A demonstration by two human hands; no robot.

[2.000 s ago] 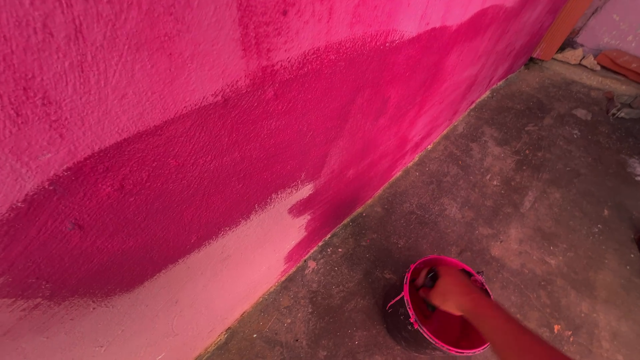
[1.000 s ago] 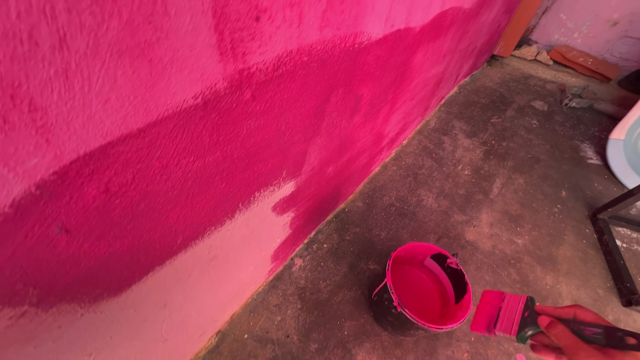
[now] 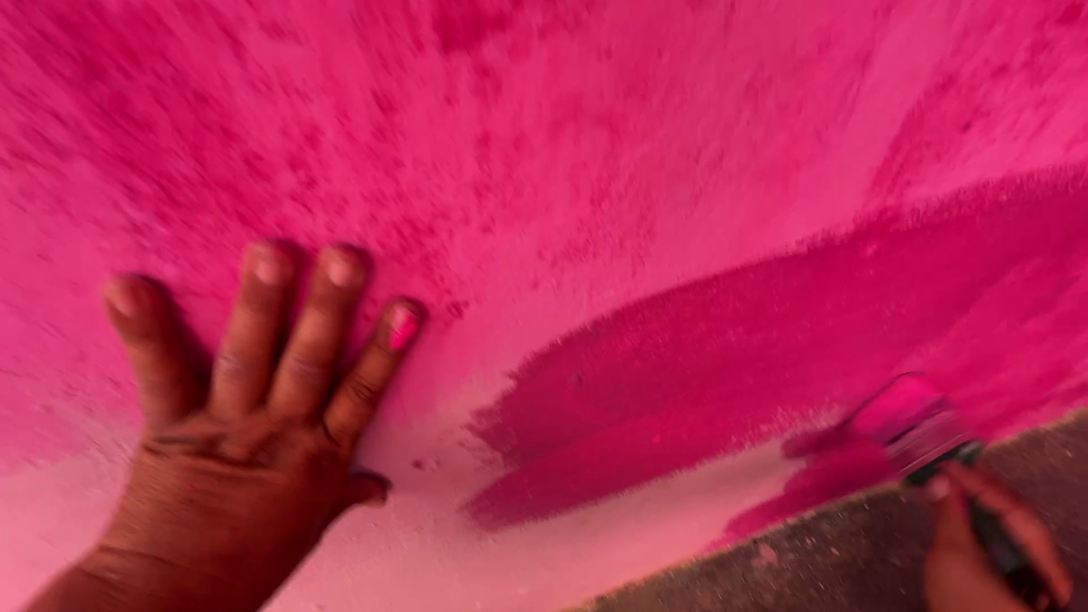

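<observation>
My left hand (image 3: 255, 433) lies flat with fingers spread on the pink wall (image 3: 552, 170); a spot of bright pink paint marks one fingertip. At the lower right, my right hand (image 3: 986, 544) grips the dark handle of a paintbrush (image 3: 926, 433). The paint-covered bristles touch the wall near its base, at the edge of a darker, glossy magenta patch (image 3: 680, 374). Below that patch a paler pink strip (image 3: 680, 518) shows. The brush and right hand are slightly blurred.
The dark concrete floor (image 3: 850, 561) meets the wall along a slanting edge at the lower right. Small pink paint marks lie on the floor.
The brush has gone from beside the paint bucket to the wall, held in my right hand. My left hand has come into view on the wall. The view has shifted; the bucket is out of it.
</observation>
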